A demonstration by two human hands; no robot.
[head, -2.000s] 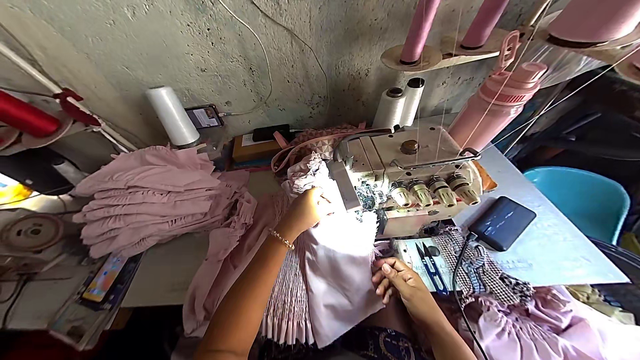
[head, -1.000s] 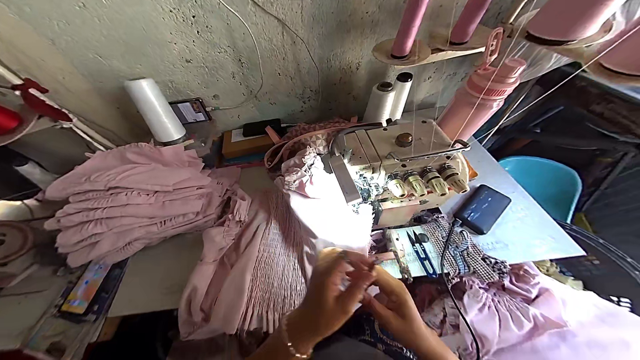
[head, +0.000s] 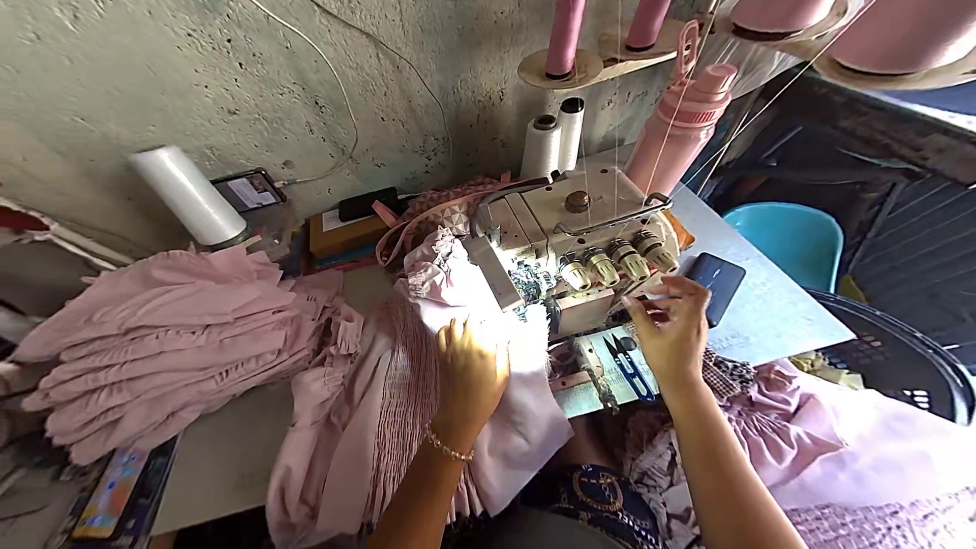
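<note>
My left hand [head: 473,374], with a beaded bracelet at the wrist, lies spread on the pink gathered garment [head: 412,396] just in front of the presser area of an overlock sewing machine [head: 579,221]. The machine's lamp lights the cloth brightly. My right hand [head: 671,328] is raised at the machine's front right, below the tension dials [head: 618,263], thumb and fingertips close together; whether they hold a thread I cannot tell. Blue thread snips [head: 630,368] lie on the machine's front plate, left of my right hand.
A stack of pink gathered pieces [head: 175,335] lies at left. Behind stand white thread cones [head: 541,149] and a pink bottle [head: 679,130]. A black device [head: 714,286] rests on the table at right, near a blue basin [head: 789,236]. More pink cloth [head: 862,435] is at lower right.
My hands were together low in front of the machine one second ago. They have parted: the left is now on the garment, the right has moved up to the machine's front right.
</note>
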